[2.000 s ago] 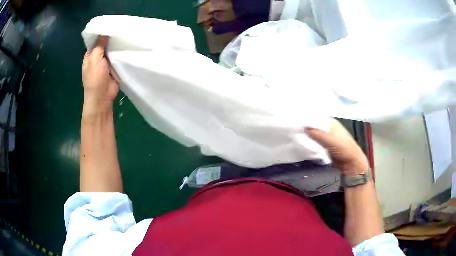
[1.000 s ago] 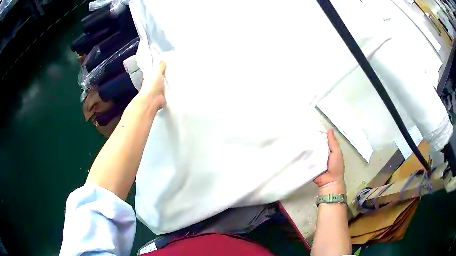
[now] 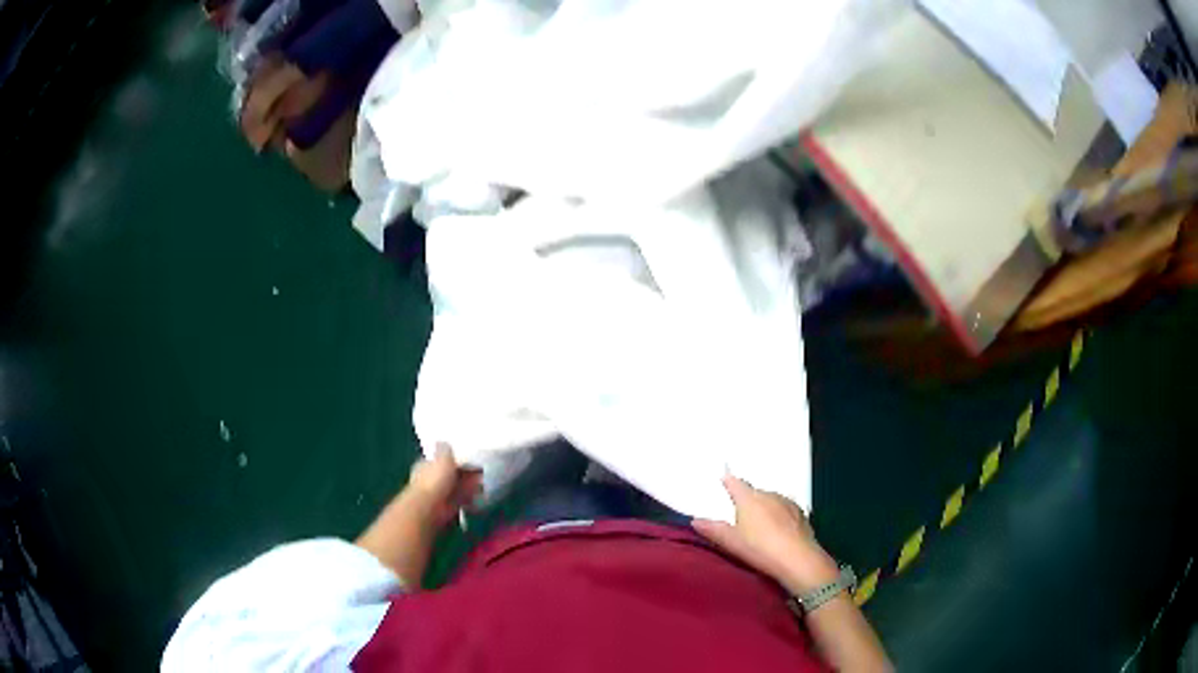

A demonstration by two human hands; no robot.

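A large loose white fabric cloth [image 3: 618, 329] hangs from the table towards my body, bunched at its upper part. My left hand [image 3: 447, 484] grips its lower left corner near my waist. My right hand [image 3: 762, 519] grips its lower right edge, with the watch on that wrist. The near edge sags between my hands. Some fingertips are blurred or behind the cloth.
The pale table [image 3: 920, 158] with a red edge stands at the upper right, with white sheets on it. Brown card sheets [image 3: 1104, 283] hang at its end. Dark rolls [image 3: 344, 53] lie at the upper left. Yellow-black tape [image 3: 988, 467] marks the green floor.
My hands have come down and back towards my waist, drawing the cloth's near edge with them. The view has shifted, and the cloth no longer covers as much of the table.
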